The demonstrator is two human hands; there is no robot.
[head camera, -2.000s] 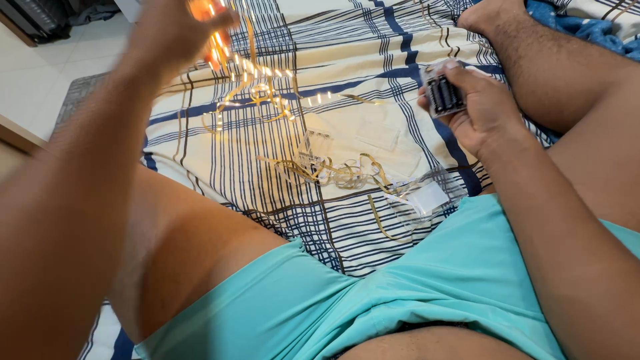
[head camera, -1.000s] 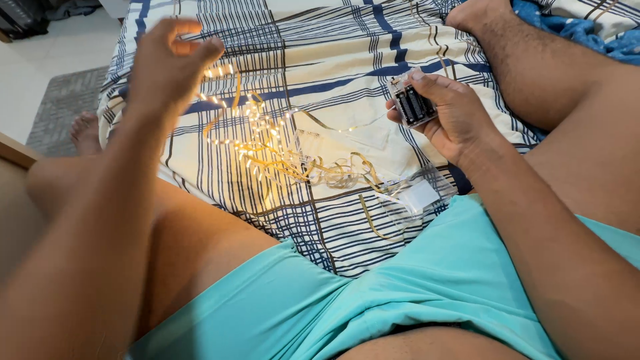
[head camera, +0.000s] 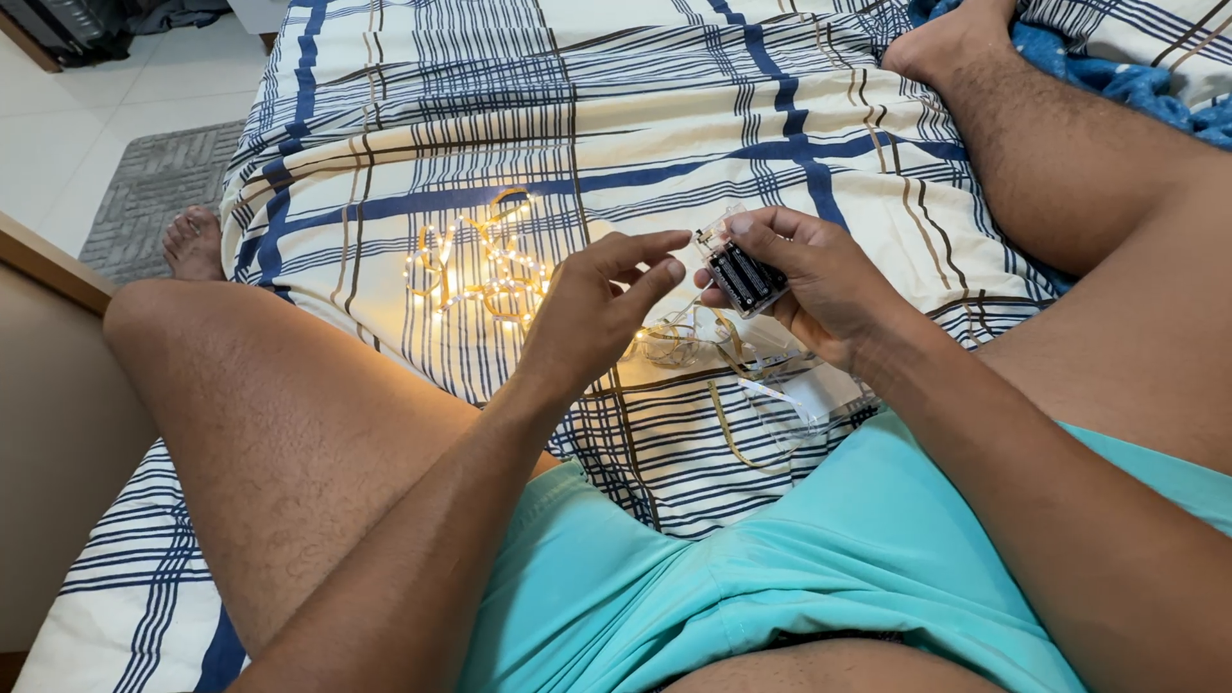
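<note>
My right hand grips a small clear plastic battery case with dark batteries inside, thumb on its upper end. Close to the case's left side is my left hand, thumb and forefinger apart with nothing seen between them. A string of fairy lights on gold ribbon glows in loose loops on the bed, left of my left hand. More gold ribbon lies coiled below the two hands. Beside it, partly under my right wrist, are clear plastic packaging and a white piece.
A wrinkled plaid bedsheet lies under everything, between my bent legs. A blue blanket is at the upper right. On the left are a wooden bed edge or panel, a grey mat and the tiled floor.
My left hand has come down from the upper left to beside the battery case. The lit string, raised near that hand at first, now lies on the bed. The case stays in my right hand.
</note>
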